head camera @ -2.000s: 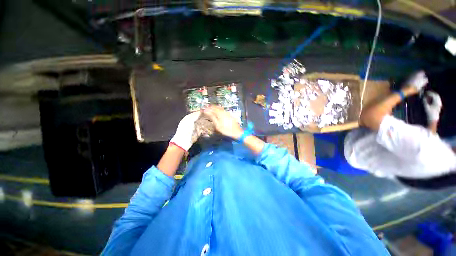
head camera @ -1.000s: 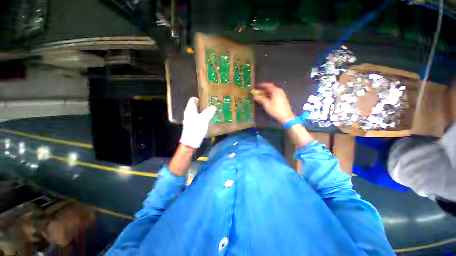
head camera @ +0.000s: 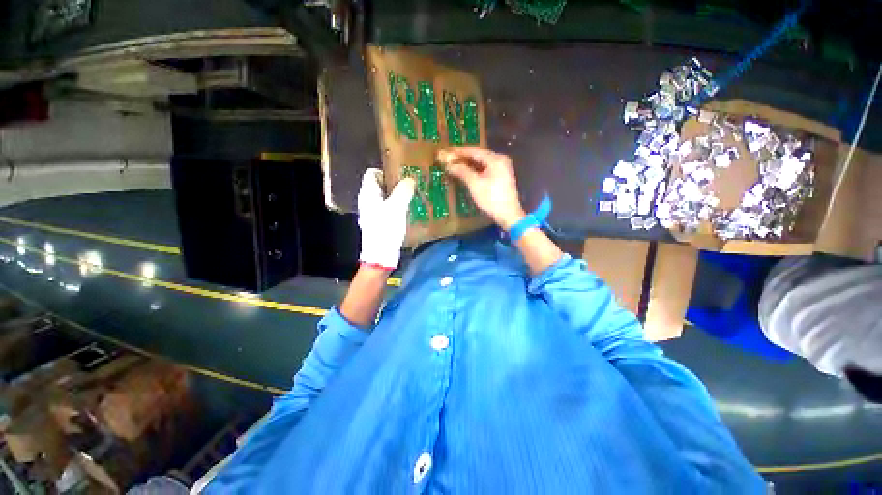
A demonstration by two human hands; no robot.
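Observation:
The tan solder pallet (head camera: 431, 155) is tilted up in front of me, with green circuit board undersides (head camera: 412, 108) showing through its cutouts. My left hand (head camera: 384, 218), in a white glove with a red cuff edge, grips the pallet's lower left edge. My bare right hand (head camera: 491, 184) is over the pallet's right middle, its thumb and fingers pinched together at the face. A small brownish thing seems to be at the fingertips, too small to name. The hand covers part of the lower right cutout.
A heap of silver metal parts (head camera: 642, 179) lies on the dark bench (head camera: 551, 126) at right, spilling from a low cardboard tray (head camera: 824, 160). A blue cord (head camera: 759, 60) crosses behind it. A person's pale sleeve (head camera: 817, 309) is at the right edge. Cardboard flaps (head camera: 667, 290) hang below the bench.
Two seconds ago both hands were low at component-side boards; then the pallet was tilted up. Since one second ago my right hand has moved left from its right edge onto its face.

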